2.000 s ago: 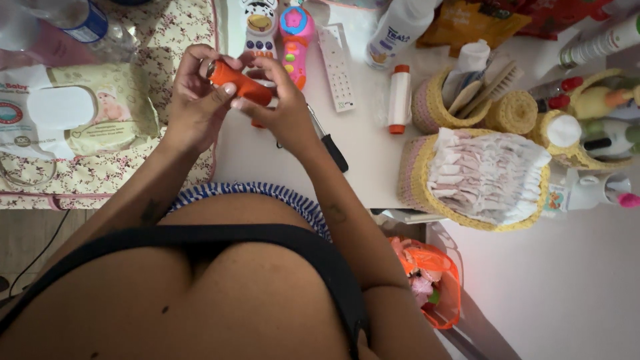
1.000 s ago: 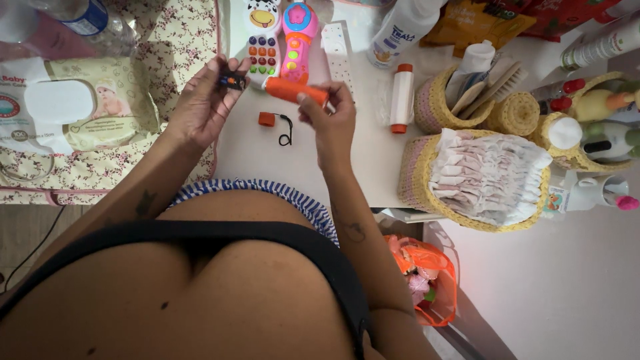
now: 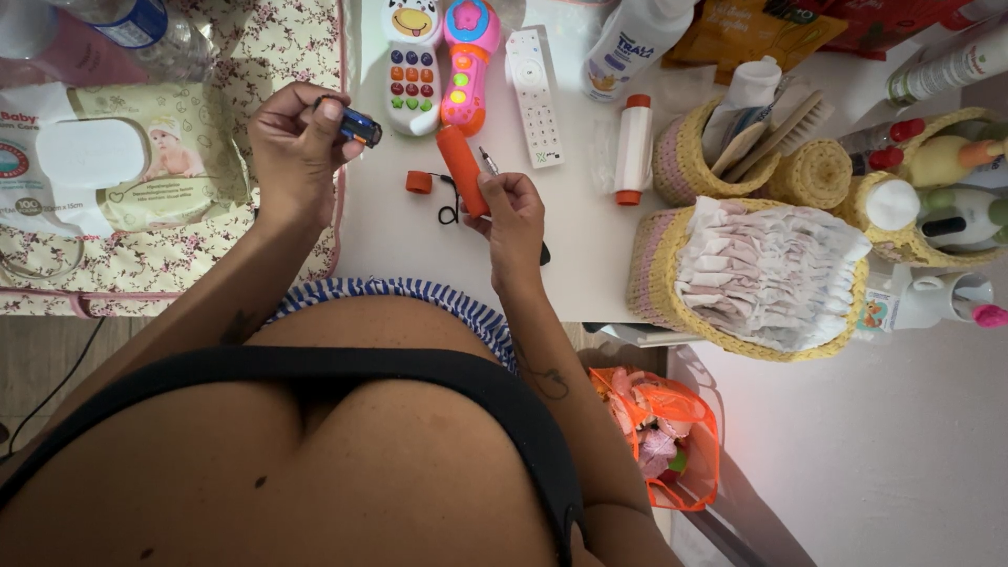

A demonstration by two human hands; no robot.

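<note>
My left hand (image 3: 303, 150) holds a small black battery holder with blue batteries (image 3: 358, 126) between thumb and fingers, near the edge of the floral mat. In my right hand (image 3: 512, 216) is an orange cylindrical tube (image 3: 462, 172), tilted over the white table. A metal-tipped screwdriver (image 3: 488, 160) shows beside the tube at the same hand; how it is held is partly hidden. Between my hands, an orange cap (image 3: 419, 183) lies on the table with a black cord loop (image 3: 449, 213) beside it. A cow-faced toy phone (image 3: 413, 71) and a pink toy remote (image 3: 468, 67) lie beyond.
A white remote control (image 3: 535, 98) and a white tube with orange ends (image 3: 634, 150) lie to the right. Crocheted baskets hold brushes, bottles and folded diapers (image 3: 772, 268). A wipes pack (image 3: 157, 157) rests on the floral mat (image 3: 291, 39). An orange mesh bag (image 3: 693, 441) stands below the table.
The orange tube and the battery holder, together in my hands two seconds ago, are now apart. Since one second ago, my right hand has moved lower with the tube, and the screwdriver tip has come into view.
</note>
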